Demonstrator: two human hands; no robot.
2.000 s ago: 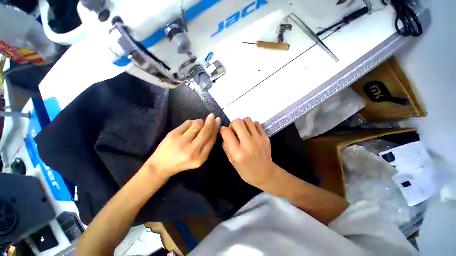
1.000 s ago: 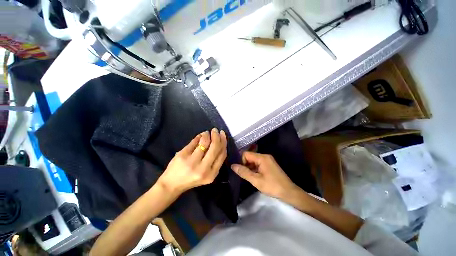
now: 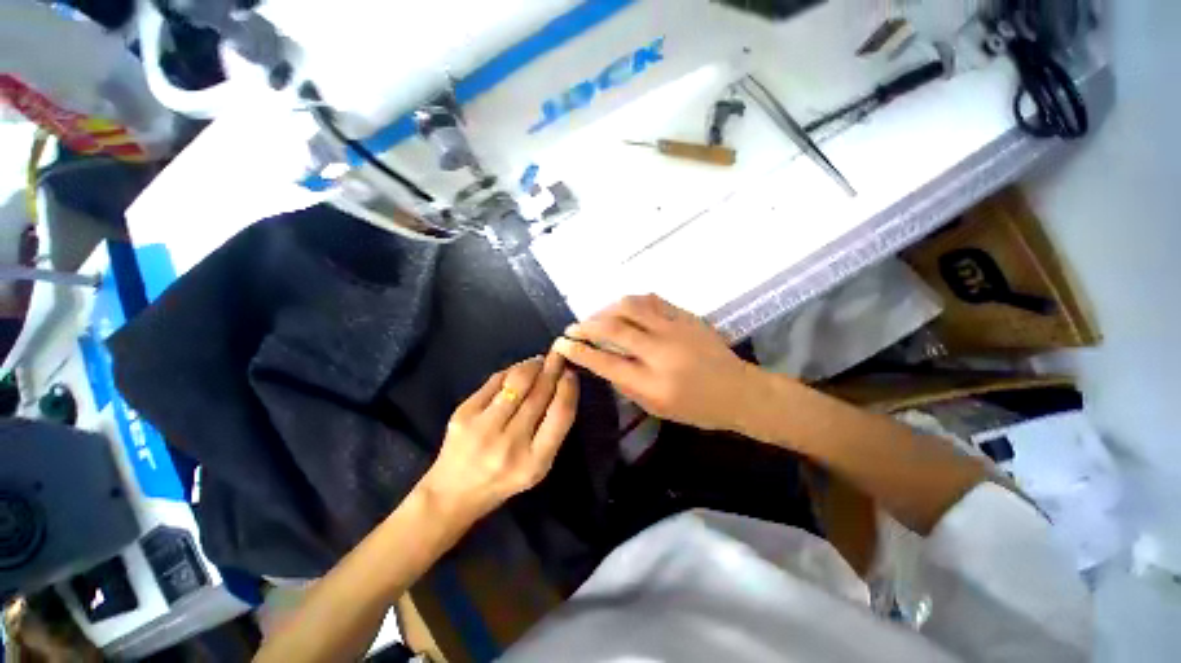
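Note:
A large black garment piece point(image 3: 343, 304) lies heaped left of the needle and hangs toward my lap. Its narrow folded edge point(image 3: 541, 288) runs from the presser foot area point(image 3: 508, 231) toward my hands. My left hand point(image 3: 509, 434), with a ring, rests on the cloth, fingertips pinching the folded edge. My right hand point(image 3: 667, 360) is on the edge from the right, its thumb and fingertips touching my left fingertips. The cloth between the fingers is mostly hidden. The white sewing machine point(image 3: 570, 65) stands behind, with a small metal attachment point(image 3: 554, 203) beside the foot.
An awl point(image 3: 697, 152), a small metal part point(image 3: 725, 121), silver tweezers point(image 3: 800, 136) and a dark screwdriver point(image 3: 894, 87) lie on the bed. Black-looped scissors point(image 3: 1049, 93) are at the far right. A ruler-marked edge point(image 3: 855, 253) borders the table above a cardboard box point(image 3: 1023, 279) and plastic bags.
My right hand has moved up and left from the lower cloth to meet my left fingertips at the folded edge. My left hand has shifted slightly. The view has moved slightly.

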